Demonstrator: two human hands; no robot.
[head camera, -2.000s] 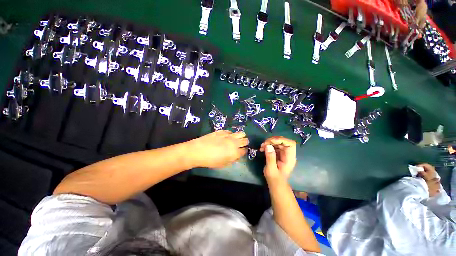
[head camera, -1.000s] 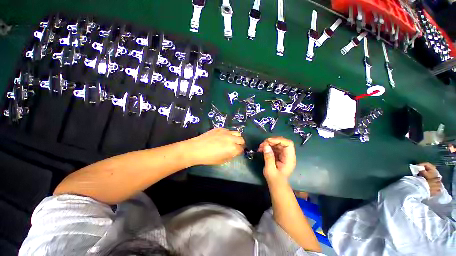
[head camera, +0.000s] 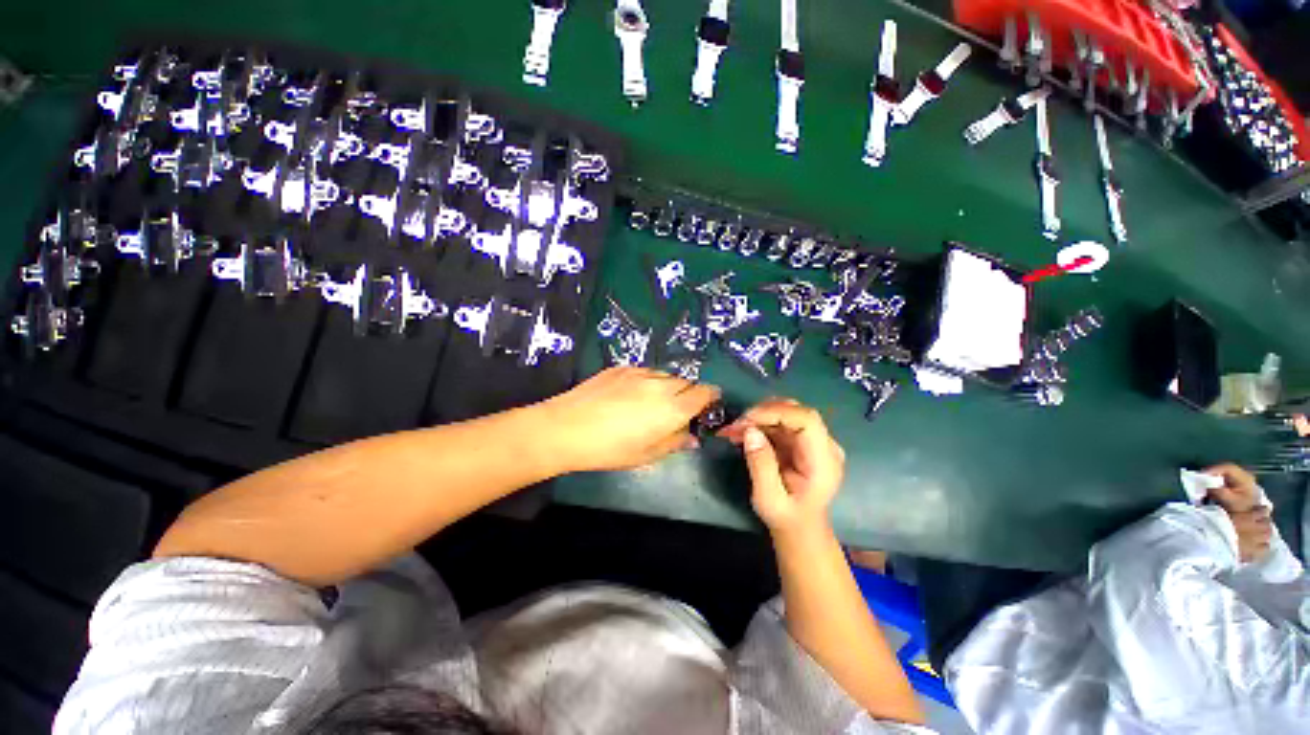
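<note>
A small dark watch head shows between my two hands, above the bench's near edge. My left hand is closed around its left side, and the fingers hide part of it. My right hand touches its right side with thumb and fingertips; whether it grips anything is hard to tell. Loose silver spring clips lie in a heap just beyond my hands. A row of small ring-like clips lies above the heap. Clamped watch heads sit in rows in the black foam tray at left.
An open black box with white pads and a red-handled tool with white disc lie right of the heap. Another black box is farther right. Strapped watches and a red tray are beyond. A person's hand is at far right.
The dark piece between my hands has turned and shows more clearly. My right hand has shifted slightly left, closer to my left hand. The strapped watches have moved a little to the left.
</note>
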